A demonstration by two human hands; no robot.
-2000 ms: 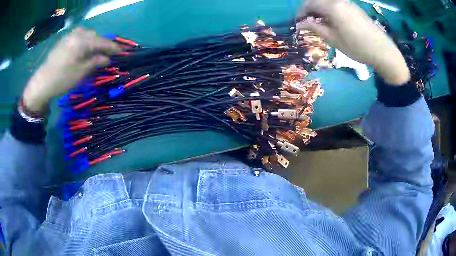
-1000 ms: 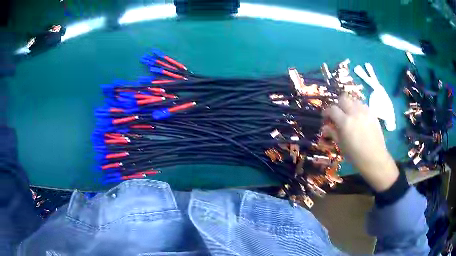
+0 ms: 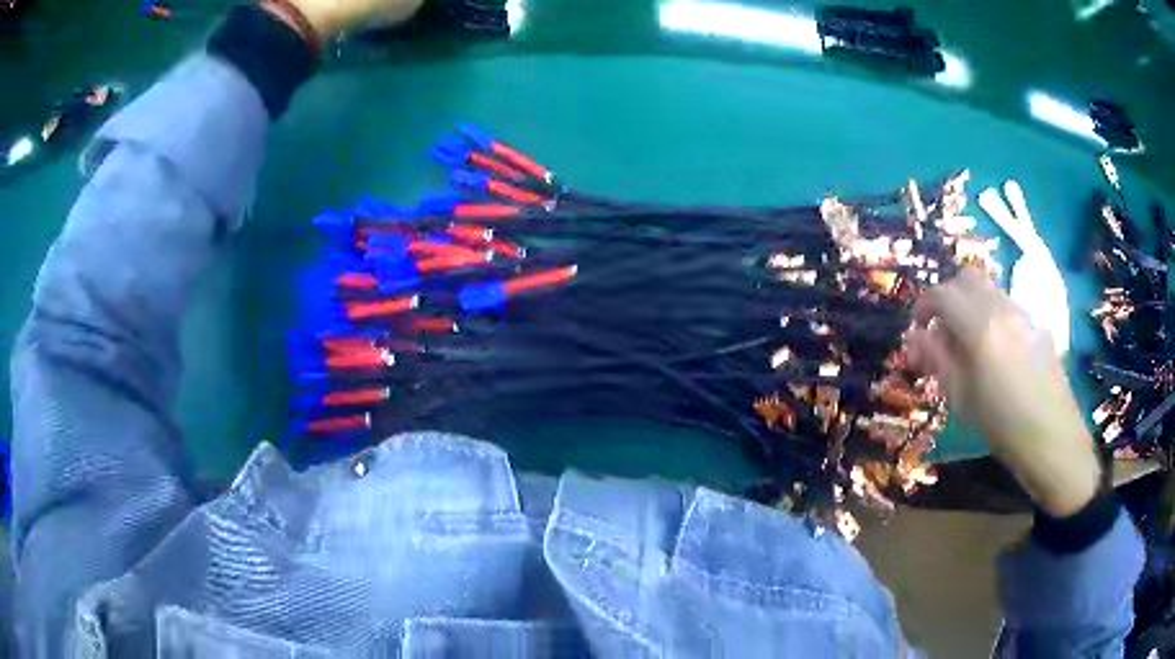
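A wide bundle of black cable leads (image 3: 644,303) lies side by side on the green tabletop (image 3: 670,110). Blue connectors (image 3: 316,322) and red sleeve sections (image 3: 387,306) are at its left end. Copper terminals (image 3: 889,425) are at its right end. My right hand (image 3: 1005,373) is over the copper end, fingers bent down at the terminals; it is blurred, and whether it grips one cannot be told. My left hand (image 3: 348,10) reaches to the top edge beside a small black bundle (image 3: 467,16); it is partly cut off and its fingers are not clear.
A white glove (image 3: 1035,277) lies right of the copper ends. A mixed pile (image 3: 1134,322) is at the far right. More small black bundles (image 3: 883,39) lie along the far side. A brown cardboard box (image 3: 954,560) is below the table edge at right.
My left hand, out of view one second ago, now reaches up to the far side. My right hand stays at the copper ends. The whole view has shifted, so the leads appear further right.
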